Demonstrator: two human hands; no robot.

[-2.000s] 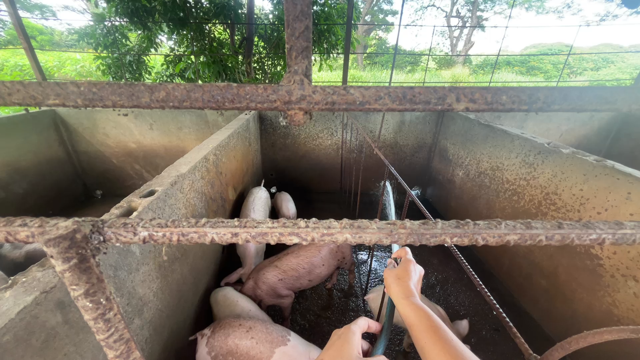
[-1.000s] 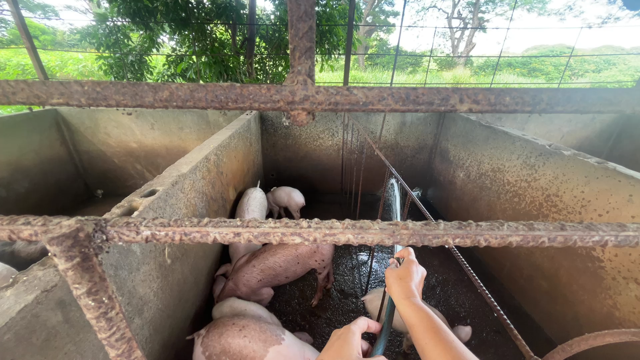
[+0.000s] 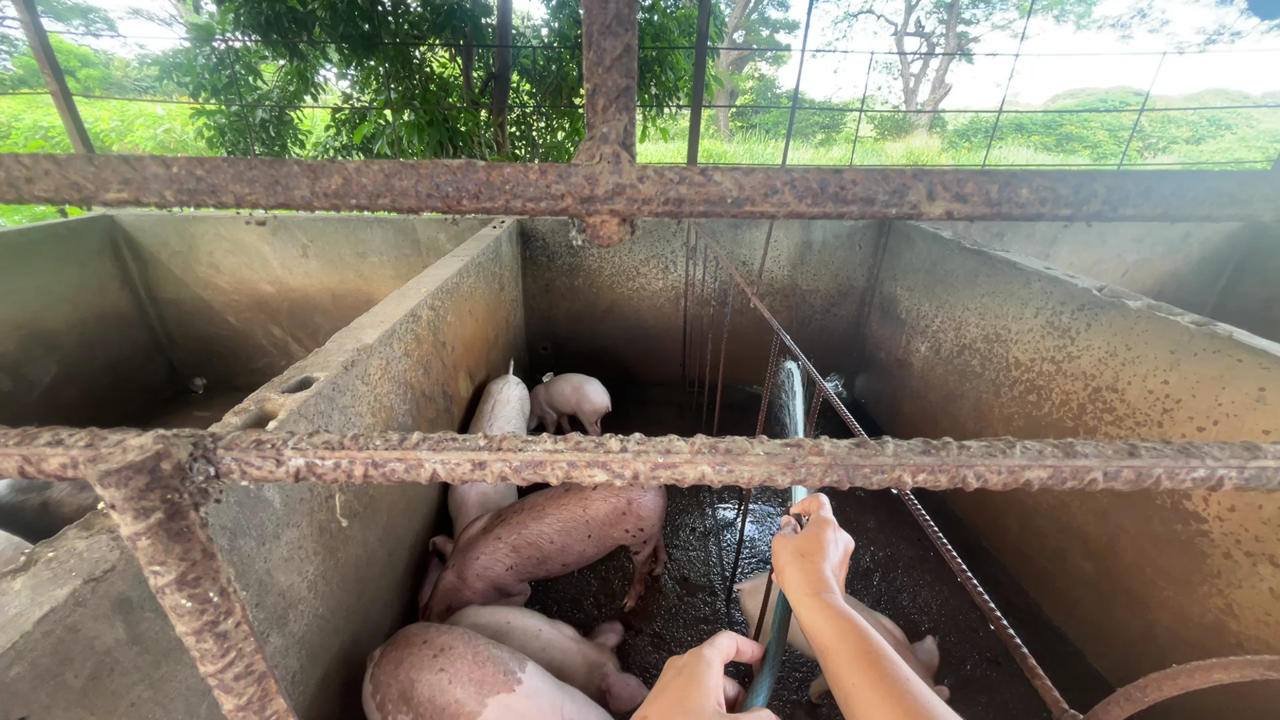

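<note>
A green hose [image 3: 772, 650] runs up from the bottom edge between my hands. My right hand [image 3: 815, 550] grips it near its outlet, just below the rusty rail, with the fingertips at the opening. My left hand [image 3: 700, 680] is closed around the hose lower down, partly cut off by the frame. Water [image 3: 792, 395] sprays from the hose toward the far part of the pen. Several pigs stand or lie to the left of the hose, among them a mud-spotted pig [image 3: 560, 530] and a small pig [image 3: 572, 400] farther back. Another pig [image 3: 885, 640] is partly hidden behind my right forearm.
A rusty metal rail [image 3: 640, 462] crosses in front of me, with a second rail [image 3: 400, 187] above and beyond. Concrete walls [image 3: 390, 360] divide the pens. A ribbed steel bar [image 3: 960, 560] slants through this pen above its wet, dark floor [image 3: 690, 560].
The small pig at the back has moved right, away from the pig beside it. The spotted pig has shifted left. Both hands keep their hold on the hose.
</note>
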